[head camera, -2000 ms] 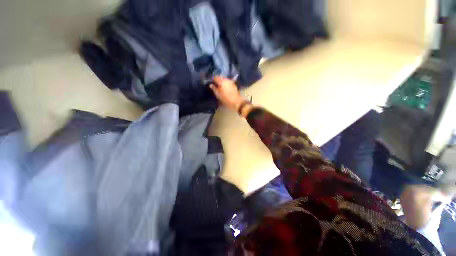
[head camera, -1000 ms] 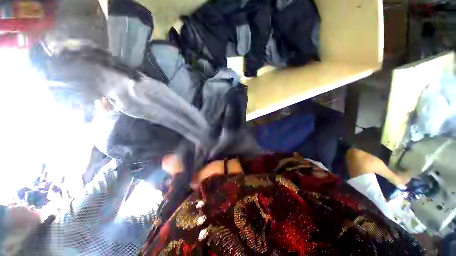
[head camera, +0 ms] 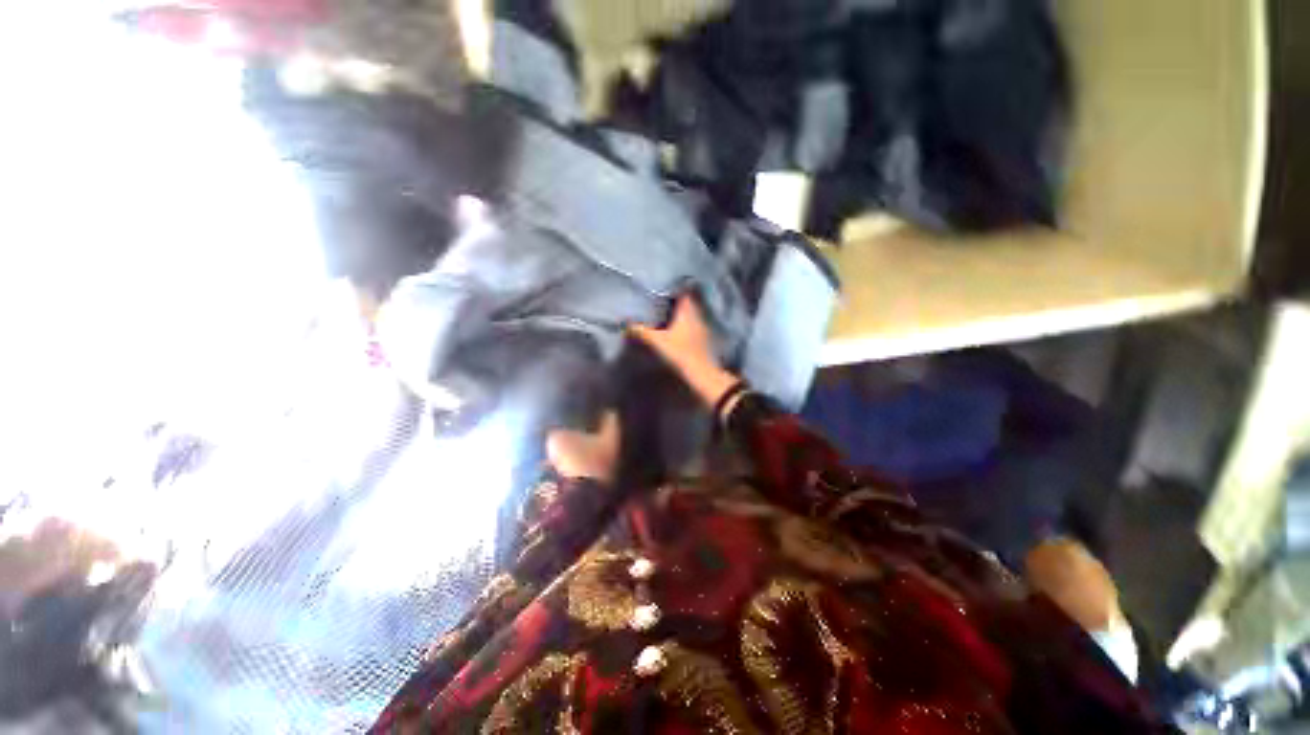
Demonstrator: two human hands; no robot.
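Note:
Grey and black denim garments [head camera: 560, 216] lie bunched in front of me, spread from the bin's left side towards a bright area. My right hand [head camera: 685, 345] holds the grey cloth at its near side, thumb and fingers closed on a dark edge. My left hand [head camera: 585, 447] is lower and to the left, close to my body, against dark cloth. It is blurred and its fingers are partly hidden, so its grip is unclear.
The cream wooden bin [head camera: 1034, 309] stands ahead to the right, with more dark garments [head camera: 934, 115] inside. Blue material [head camera: 920, 431] lies below its edge. A pale mesh surface [head camera: 316, 560] is at lower left, partly overexposed. A person's bare arm [head camera: 1075, 582] shows at lower right.
My right hand has moved forward from near my body onto the grey cloth. The garments now lie bunched further ahead, and my left hand stays low. The view has shifted left.

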